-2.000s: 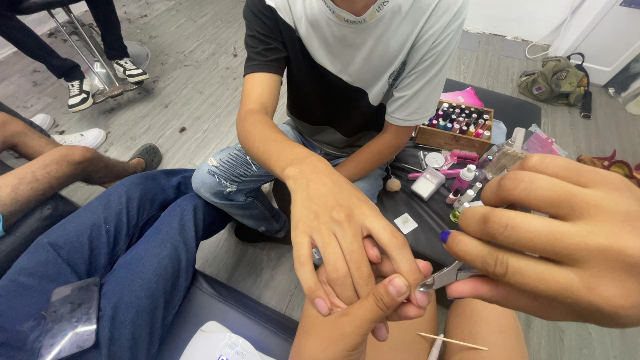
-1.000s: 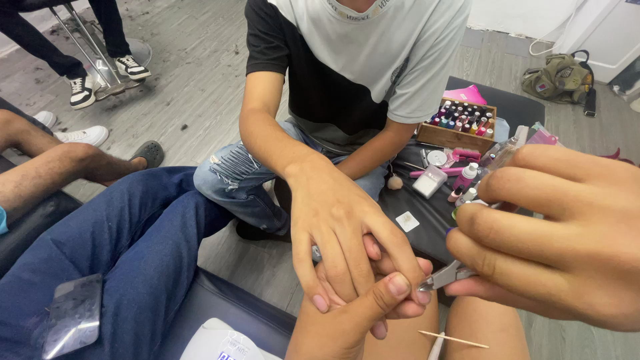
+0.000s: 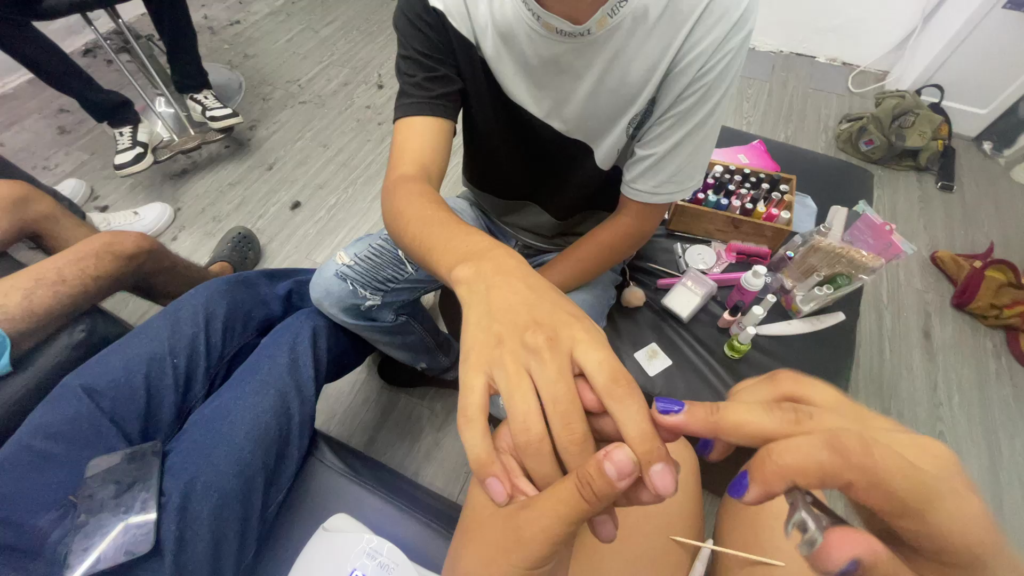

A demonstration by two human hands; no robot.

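Observation:
My left hand (image 3: 572, 500) holds the fingers of another person's outstretched hand (image 3: 532, 360), with my thumb over their fingertips. In my right hand (image 3: 848, 464) are metal nippers (image 3: 810, 520), held low near the thumb; the forefinger, its nail painted purple, reaches to the side of the other person's finger. Below the hands a thin wooden stick (image 3: 728, 551) and a pale slender tool (image 3: 701, 558) lie by my thighs.
A black padded bench (image 3: 688, 384) bears a wooden box (image 3: 732, 222) of nail polish bottles, a green bottle (image 3: 738, 344), a curved nail file (image 3: 802, 324) and a clear bag (image 3: 832, 272). A white device (image 3: 348, 548) lies in front. Jeans-clad legs (image 3: 216, 368) with a phone (image 3: 118, 508) are at left.
My right hand has moved the nippers away from the held fingertip, and its forefinger now points out toward the other person's finger. My left hand keeps its hold.

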